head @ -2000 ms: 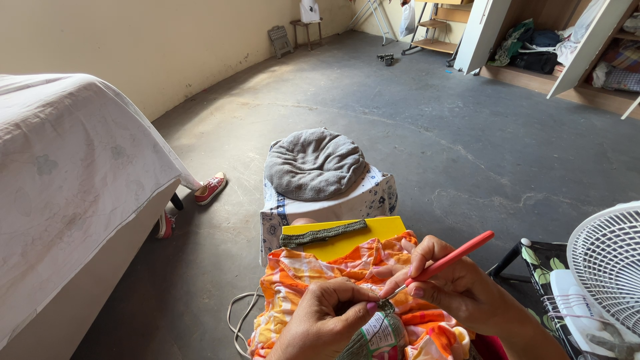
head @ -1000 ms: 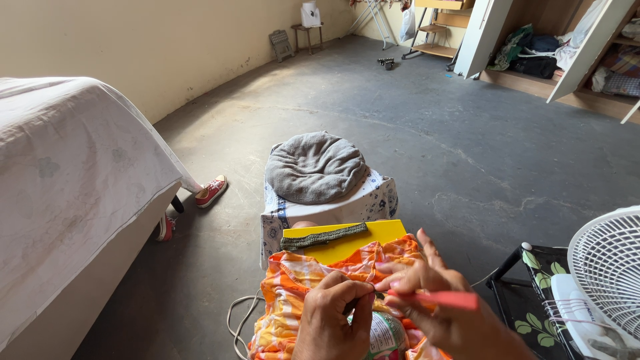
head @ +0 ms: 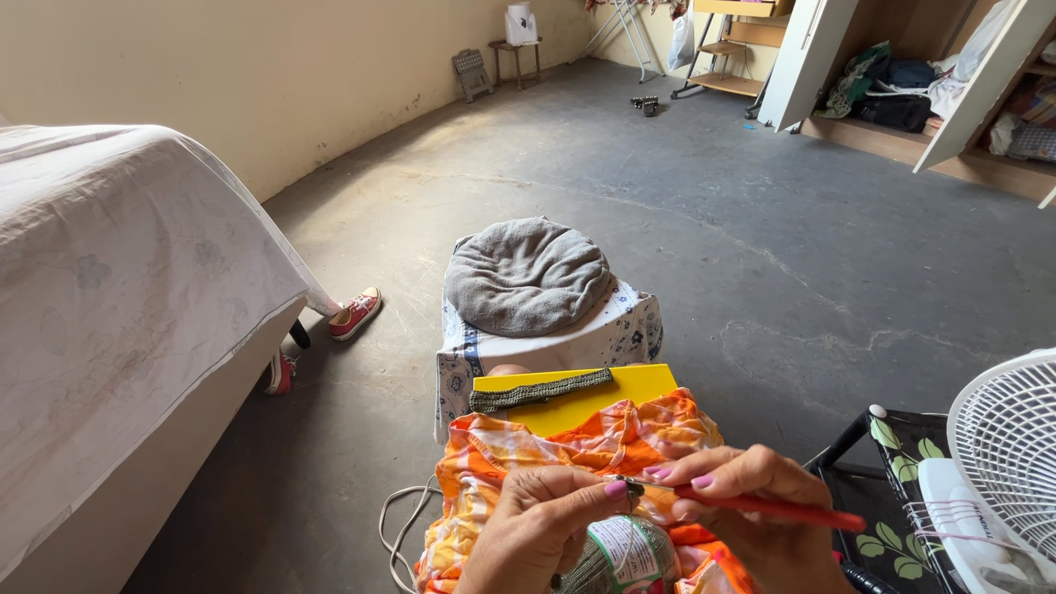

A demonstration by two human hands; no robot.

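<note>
My left hand [head: 551, 516] pinches a small dark green piece of crochet [head: 629, 487] between thumb and fingertips. In my right hand [head: 742, 503] is a crochet hook with a red handle [head: 771, 505]; its metal tip meets the small piece. Just below, a ball of grey-green yarn [head: 615, 561] with a printed label rests on the orange and white patterned cloth [head: 487, 470] over my lap. Beyond the cloth, a finished-looking strip of green crochet [head: 540, 390] lies across a yellow board [head: 648, 386]. The stitches at the hook's tip are too small to make out.
Ahead stands a cloth-covered seat [head: 577, 338] with a grey round cushion [head: 528, 276]. A white-covered bed [head: 140, 289] is at left, with red sneakers [head: 356, 313] beside it. At right are a white fan [head: 1011, 445] and a black leaf-patterned stand [head: 891, 536]. A pale cord [head: 403, 520] loops at lower left.
My right hand has lowered and turned, so the red hook now points left, nearly level; two seconds ago its handle slanted up to the right. The left hand still pinches the work.
</note>
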